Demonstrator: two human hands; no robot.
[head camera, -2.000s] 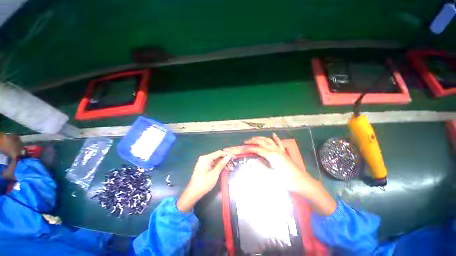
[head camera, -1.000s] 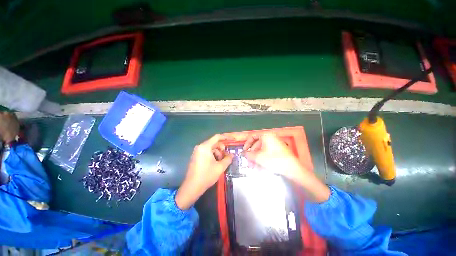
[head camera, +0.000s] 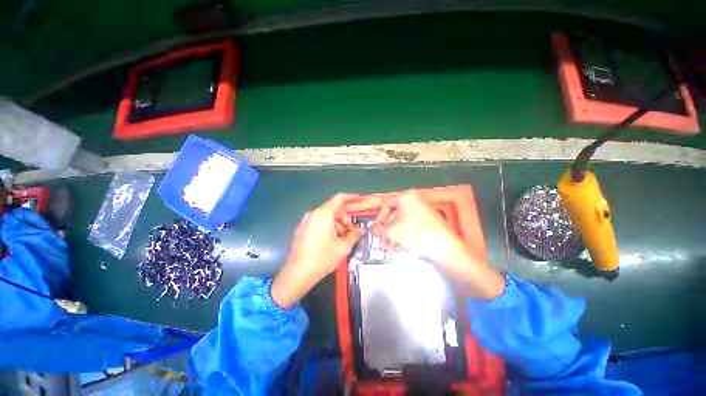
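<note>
An opened tablet (head camera: 402, 317) with a large glaring silver area lies in a red foam tray (head camera: 474, 232) in front of me. My left hand (head camera: 319, 244) is at the tablet's far left end, thumb and forefinger close together over the circuit board (head camera: 373, 249). My right hand (head camera: 414, 228) is beside it, fingertips bent down on the same far end, nearly touching the left fingertips. Both hands are bare. Whether a small part is between the fingertips cannot be seen.
Left are a pile of small black-and-white parts (head camera: 179, 261), a blue bin (head camera: 245, 190) with white parts and a clear bag (head camera: 121, 213). Right are a screw dish (head camera: 544, 224) and yellow screwdriver (head camera: 592, 220). Red trays (head camera: 230, 93) with tablets lie beyond the pale rail (head camera: 348, 156). A blue sleeve (head camera: 35, 255) shows at left.
Two seconds ago my hands lay over the tray's far edge; since then the fingertips have come down onto the tablet's far end. In the last second they have barely moved, while the view has shifted slightly.
</note>
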